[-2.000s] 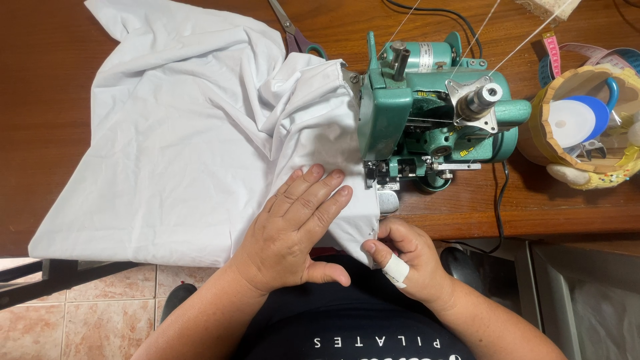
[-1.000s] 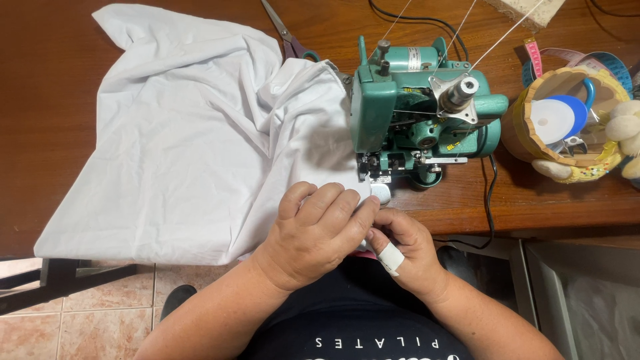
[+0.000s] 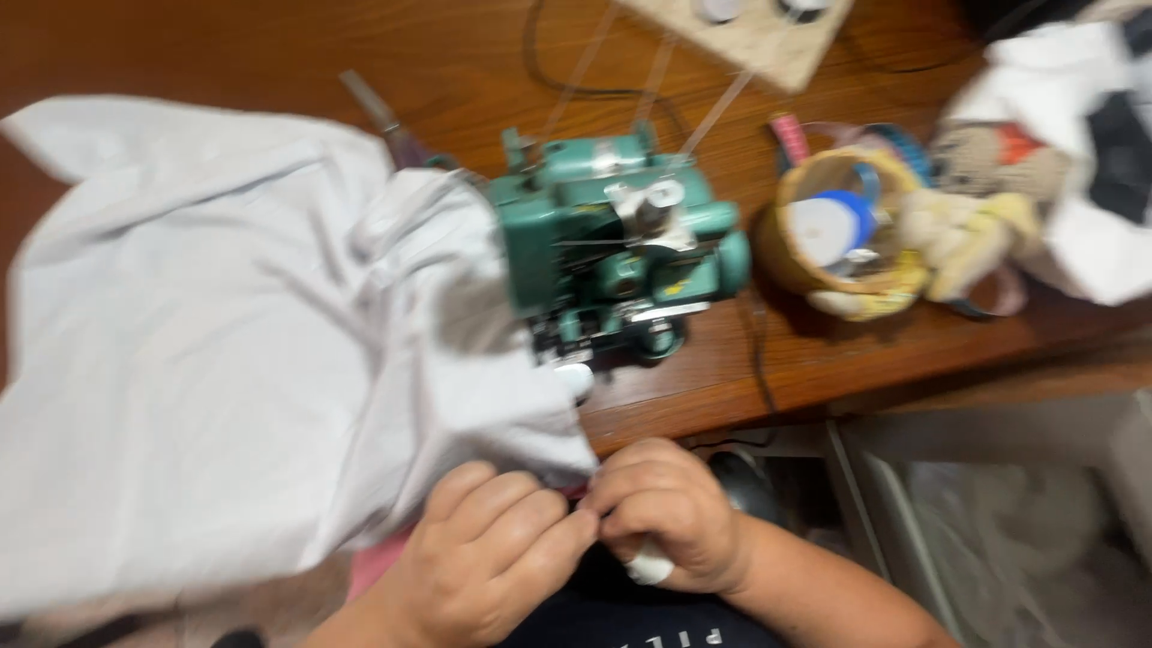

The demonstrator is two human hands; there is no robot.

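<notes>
White fabric (image 3: 207, 360) spreads over the left of the table, its right edge lying at the needle and presser-foot area of a green overlock sewing machine (image 3: 621, 225). My left hand (image 3: 504, 549) is at the near edge of the fabric, its fingers curled. Close beside it, my right hand (image 3: 666, 513), with a white wrap on one finger, pinches the fabric's near right corner. The fingertips of both hands almost meet there. What lies under my left fingers is hidden, and the view is blurred.
Scissors (image 3: 382, 112) lie behind the fabric. Right of the machine stands a round container (image 3: 778, 234) holding a blue and white object, with a measuring tape (image 3: 792, 139) behind it and stuffed figures beside it. A thread stand (image 3: 747, 36) is at the back. Threads run to the machine.
My left hand, flat on the fabric two seconds ago, has moved to the near edge beside my right hand, its fingers now curled. The view has swung to the right.
</notes>
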